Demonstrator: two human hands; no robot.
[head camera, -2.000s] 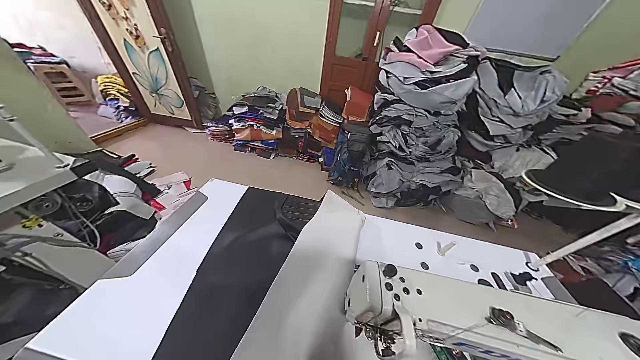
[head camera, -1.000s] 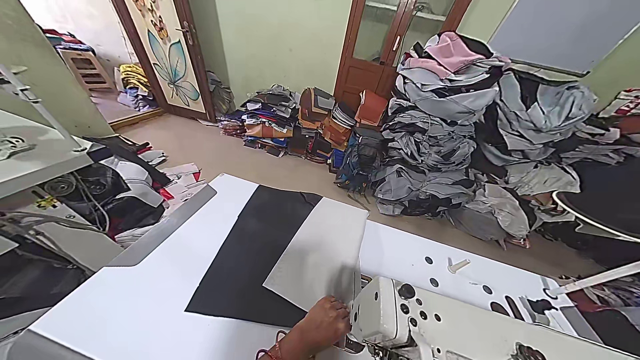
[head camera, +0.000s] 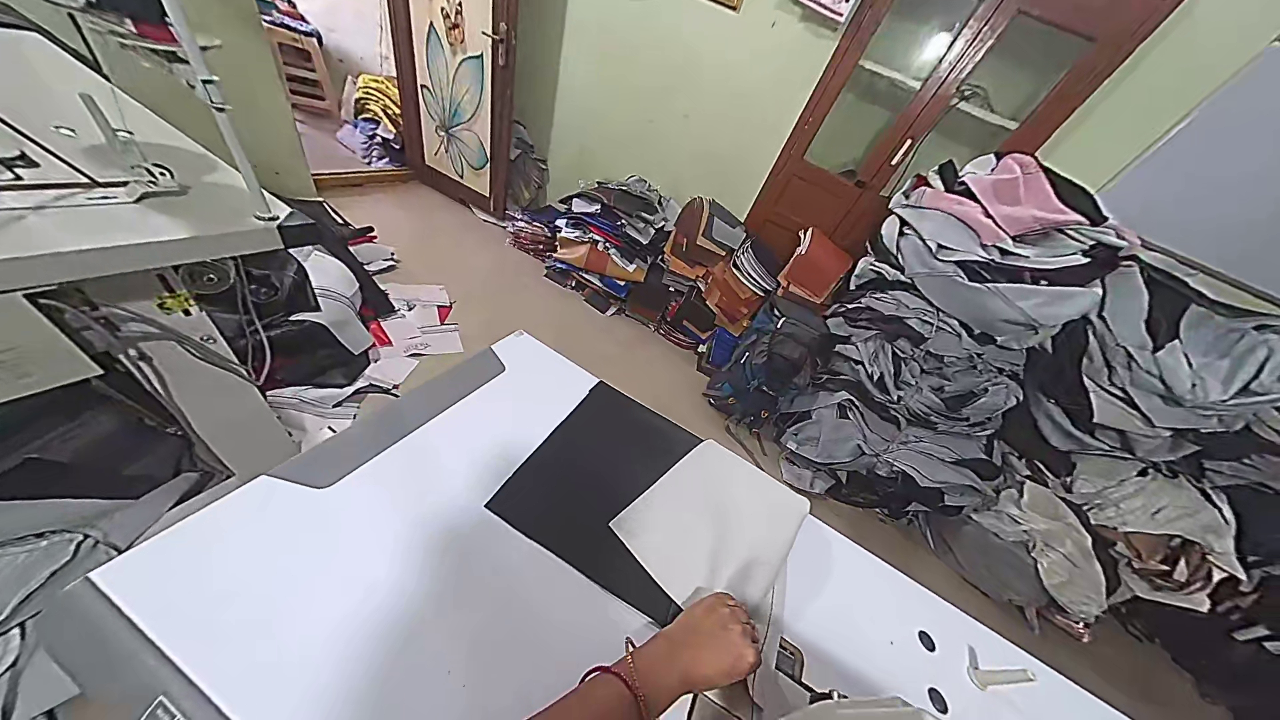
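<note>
My left hand (head camera: 712, 643), with bangles at the wrist, is closed on the near edge of a light grey fabric piece (head camera: 715, 520). Under and left of that piece a black fabric panel (head camera: 600, 480) lies flat on the white sewing table (head camera: 380, 570). Just right of my hand, at the bottom edge, the top of a sewing machine head (head camera: 850, 708) shows in part. The fabric runs toward the machine; its near end is hidden by my hand. My right hand is out of view.
A small pale plastic part (head camera: 1000, 678) lies on the table's right side. Beyond the table stand stacked leather-like pieces (head camera: 740, 280) and a tall heap of grey cloth (head camera: 920, 370). Another sewing machine table (head camera: 130, 220) is at the left, with cut pieces (head camera: 420, 325) on the floor beside it.
My left hand, unseen two seconds ago, came into view holding the fabric's near edge. The black and light grey pieces have shifted on the table. The view has turned, showing less of the machine.
</note>
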